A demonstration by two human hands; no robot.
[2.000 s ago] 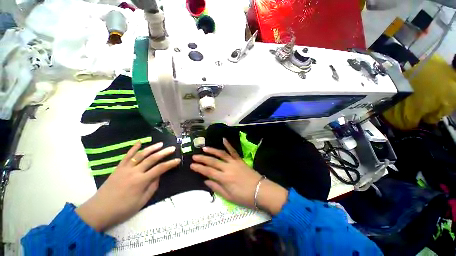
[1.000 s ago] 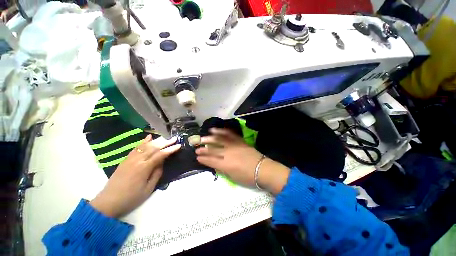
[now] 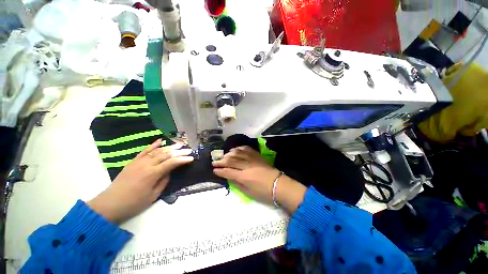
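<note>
A striped panel point(image 3: 120, 126), black with neon-green stripes, lies left of and under the head of the white sewing machine point(image 3: 241, 80). Its plain black part runs under the presser foot point(image 3: 197, 152). My left hand point(image 3: 140, 181) lies flat on the cloth left of the foot, fingertips close to it. My right hand point(image 3: 247, 171) rests on the cloth right of the foot, fingers together and slightly bent. The black and neon-green body part point(image 3: 315, 166) lies bunched under the machine arm and right of my right hand. The needle tip is too small to make out.
Scissors point(image 3: 379, 179) and a grey accessory tray point(image 3: 412, 160) are at the right by the handwheel point(image 3: 377, 140). White cloth point(image 3: 69, 43) is heaped at the left rear. A ruler point(image 3: 214, 243) runs along the table's front edge. Thread cones and a red package point(image 3: 340, 24) are behind.
The striped panel has shifted up and further under the machine head; its front edge now shows nearer the foot. My hands stay beside the foot, with my right fingers drawn closer together. The view has tilted.
</note>
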